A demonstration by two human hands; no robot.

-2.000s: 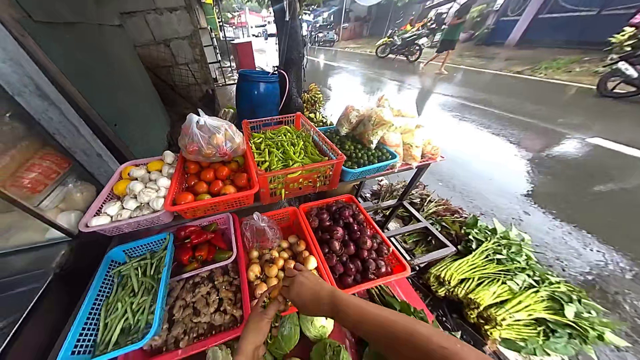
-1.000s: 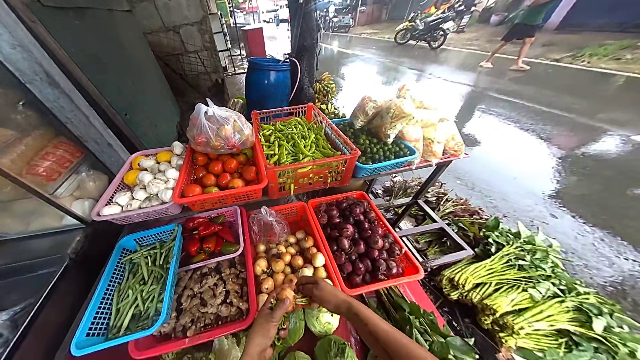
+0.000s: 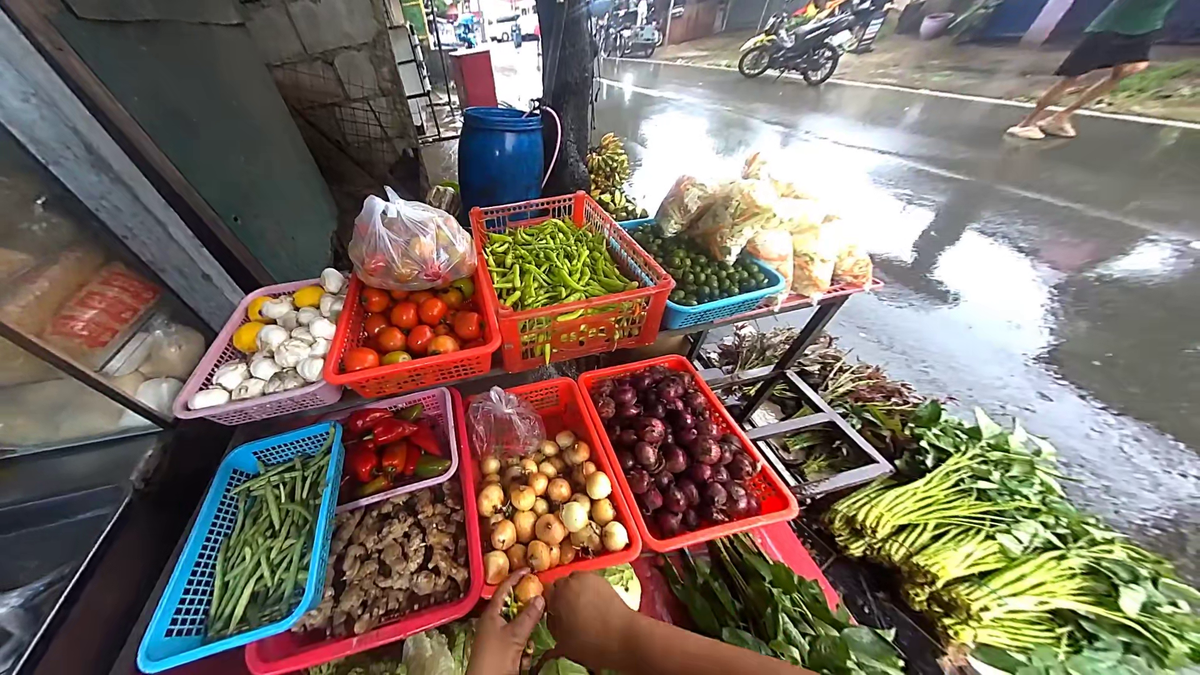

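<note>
My left hand [image 3: 506, 630] is at the bottom middle, its fingers around a yellow onion [image 3: 528, 589] at the near edge of a red plastic basket of yellow onions [image 3: 551, 497]. My right hand [image 3: 583, 614] is close beside it, its fingertips hidden, so what it holds cannot be told. A knotted clear plastic bag [image 3: 504, 424] lies at the back of that basket. To the right stands a red basket of red onions [image 3: 675, 450]; to the left, ginger [image 3: 398, 560] fills another. Cabbages [image 3: 623, 583] and leafy greens lie below and around my hands.
Baskets of green beans [image 3: 272, 534], red peppers [image 3: 394, 448], garlic [image 3: 291, 352], tomatoes [image 3: 412, 323], green chillies [image 3: 553, 267] and small green citrus [image 3: 698, 272] stand around. Bundled leafy stalks [image 3: 975, 534] lie at right beside a metal frame [image 3: 825, 431]. A person [image 3: 1106, 66] is on the wet road.
Both hands have moved from over the onions to the basket's near edge. The person on the road was farther left two seconds ago. The view has shifted somewhat.
</note>
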